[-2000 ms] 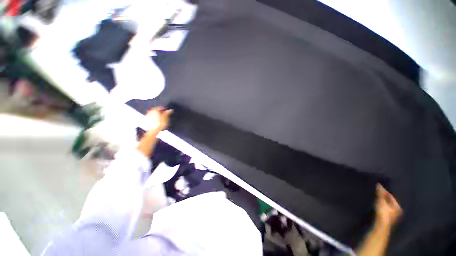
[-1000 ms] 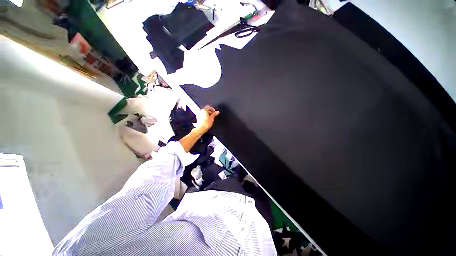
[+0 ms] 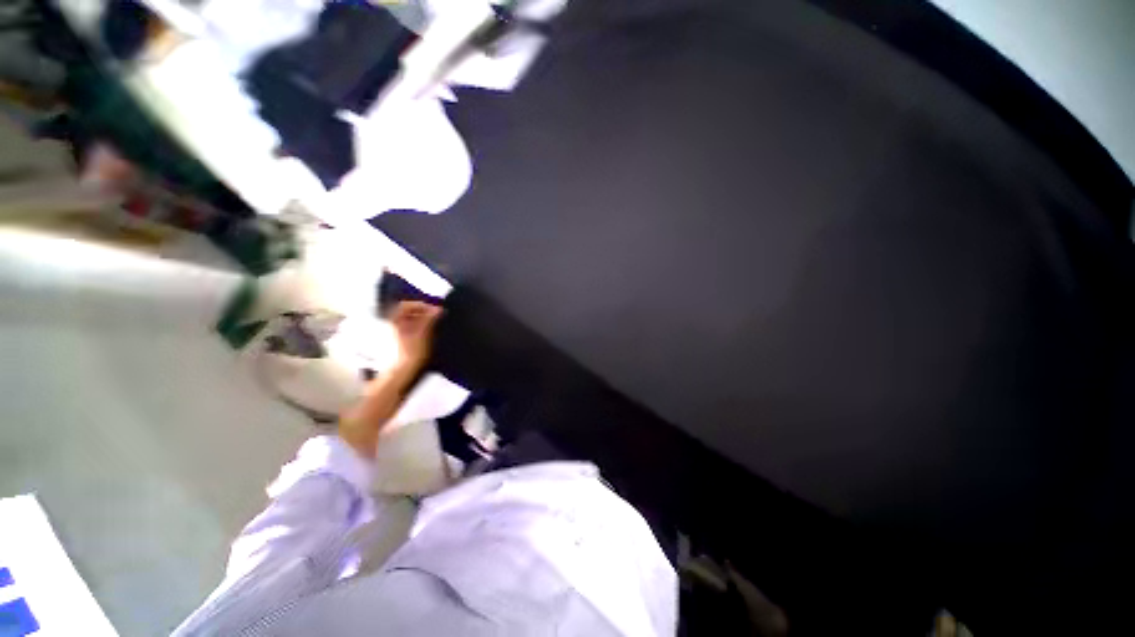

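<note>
A large thin black fabric sheet (image 3: 747, 224) lies over the table. A long, darker matte black strip (image 3: 560, 380) runs along its near side and covers much of the table's near edge. My left hand (image 3: 417, 326), slightly blurred, pinches the left end of this strip just off the table edge. A small skin-coloured bit at the bottom right edge appears to be my right hand (image 3: 948, 625). It is almost wholly cut off, so its grip is hidden.
Dark folded pieces (image 3: 330, 81) lie on the white table (image 3: 411, 156) at the upper left, beside blurred pale sheets and tools. White, black and green scraps (image 3: 317, 336) lie below the near edge. A white panel with blue marks (image 3: 37, 572) is at the lower left.
My left hand has drawn the strip's left end toward me, off the table edge. A bit of my right hand shows at the bottom, out of view one second ago. The view has shifted.
</note>
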